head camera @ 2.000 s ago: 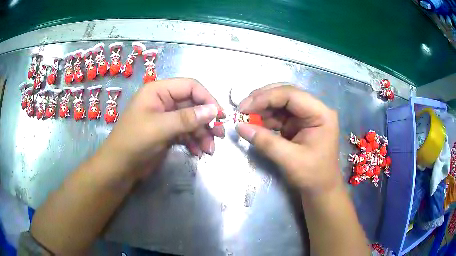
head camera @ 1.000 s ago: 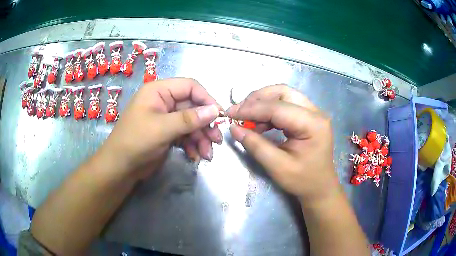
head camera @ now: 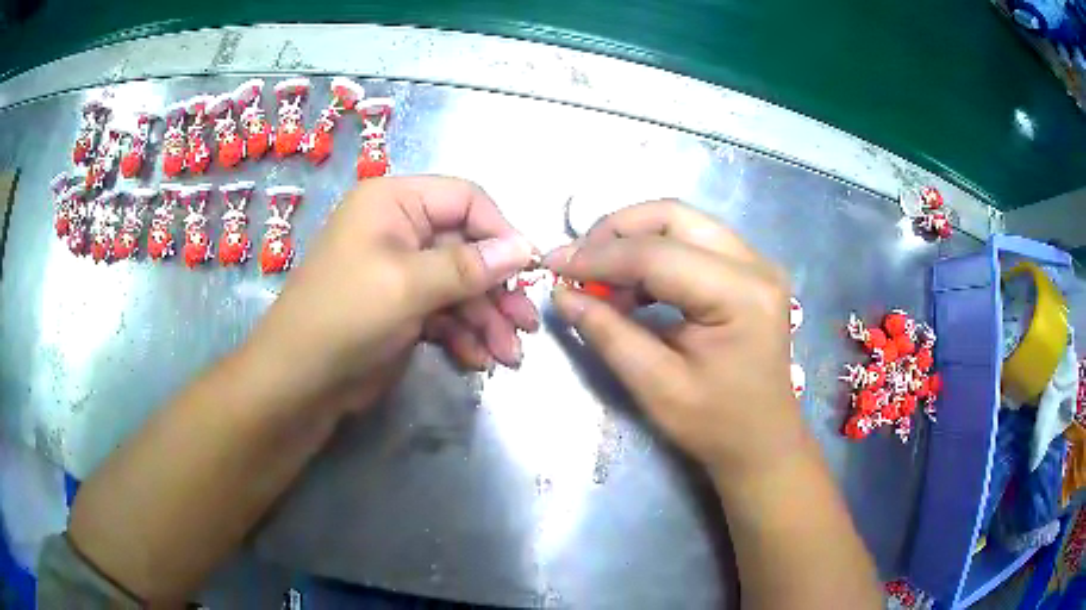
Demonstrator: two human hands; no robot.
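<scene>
My left hand [head camera: 417, 268] and my right hand [head camera: 679, 310] meet over the middle of the metal bench. Their fingertips pinch a small red-and-white toy figure [head camera: 595, 288], mostly hidden by the fingers. A thin dark curved piece [head camera: 570, 218] sticks up by my right fingertips; what it is cannot be told. Several red-and-white figures [head camera: 276, 229] with white tops lie in two rows at the left. A heap of loose red figure parts [head camera: 891, 375] lies at the right.
A lilac-blue tub [head camera: 962, 358] stands at the right edge with a yellow tape roll [head camera: 1036, 334] inside. A few red-and-white pieces [head camera: 932, 215] lie near the far right corner. A green conveyor belt [head camera: 667, 60] runs behind the metal bench [head camera: 476, 477].
The view has shifted slightly. My right fingers have closed in toward my left fingertips and now cover more of the figure. White-and-red bits now show just right of my right hand.
</scene>
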